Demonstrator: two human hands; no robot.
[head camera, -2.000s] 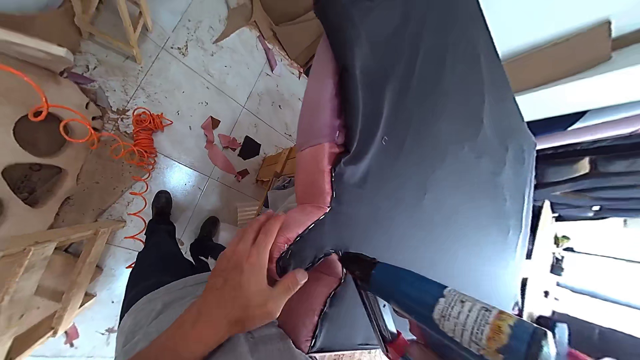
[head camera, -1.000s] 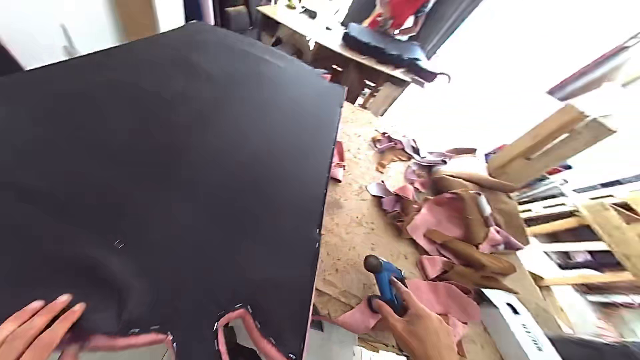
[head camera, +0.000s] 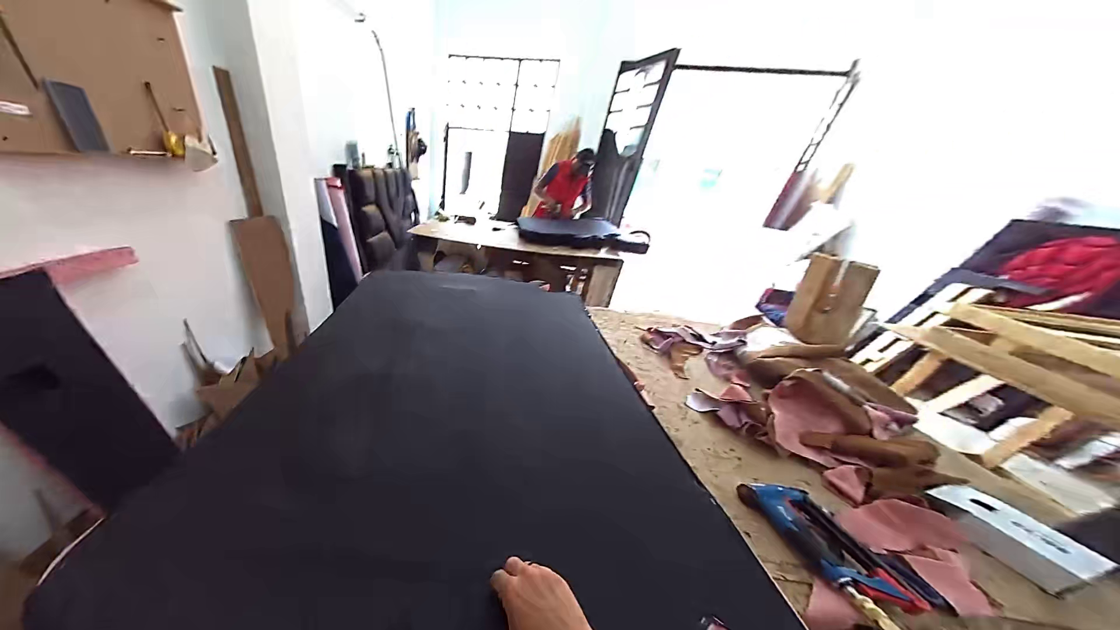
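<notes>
A large panel covered in black fabric (head camera: 437, 420) fills the middle of the view, with staples along its right edge. What looks like my right hand (head camera: 538, 598) comes in at the bottom, low over the fabric, its fingers bent and close together. Whether it pinches anything is unclear. My left hand is out of view. To the right of the panel, a blue and black staple gun (head camera: 809, 534) lies on the wooden tabletop (head camera: 726, 455), with no hand on it. A small pinkish bit shows at the bottom edge, too cut off to name.
Pink and brown material scraps (head camera: 814, 411) and a long white box (head camera: 1024, 538) are on the tabletop at right. Wooden frames (head camera: 1032, 359) stand beyond. A co-worker in red (head camera: 567, 188) bends over a far table (head camera: 472, 234). Another black panel (head camera: 66, 385) leans at left.
The staple gun was in my right hand a second ago and now lies released on the tabletop. My left hand, on the fabric before, has left the view. The view has swung up toward the room.
</notes>
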